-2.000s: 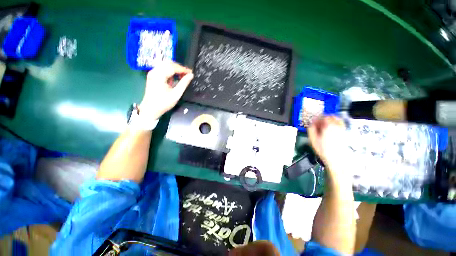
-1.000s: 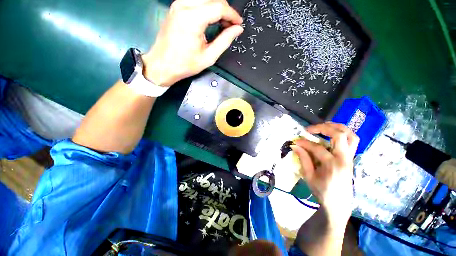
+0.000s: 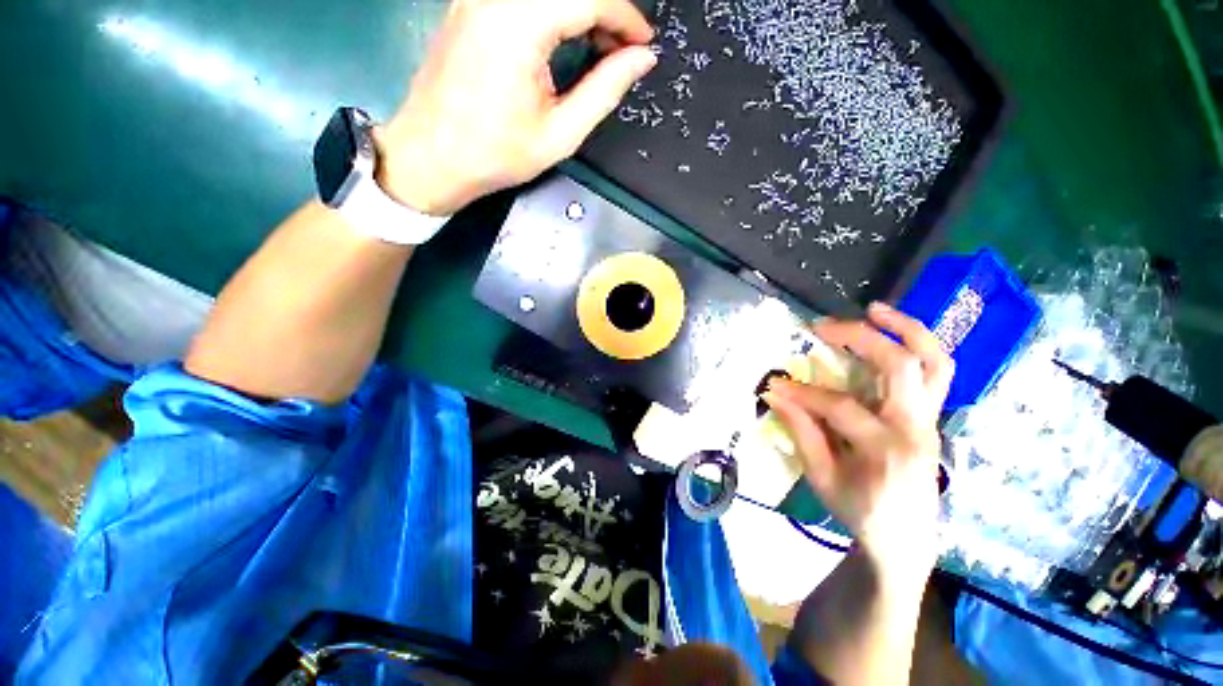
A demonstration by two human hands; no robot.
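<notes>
My left hand (image 3: pixel 516 101) is over the left edge of the black screw tray (image 3: pixel 751 255), thumb and forefinger tips together; whether a screw is between them is too small to tell. My right hand (image 3: pixel 865 429) is over the white fixture (image 3: pixel 731 362), its fingertips at a small dark round part (image 3: pixel 775 386) on the fixture. The dark ring (image 3: pixel 707 484) lies at the fixture's front. The base plate (image 3: pixel 557 268) with its tan-yellow ring (image 3: pixel 590 307) around a black hole is left of the fixture.
Tiny silver screws (image 3: pixel 872 114) lie scattered in the tray. A blue parts bin (image 3: pixel 999 322) is right of the tray. The electric screwdriver (image 3: pixel 1156 418) hangs at the right, bit pointing left, over clear blister trays (image 3: pixel 1033 469). A black device (image 3: pixel 1140 576) is at lower right.
The view has moved much closer to the fixture. My right hand has gone from the right blue bin to the fixture. My left hand has moved from beside the left bin to the tray's edge.
</notes>
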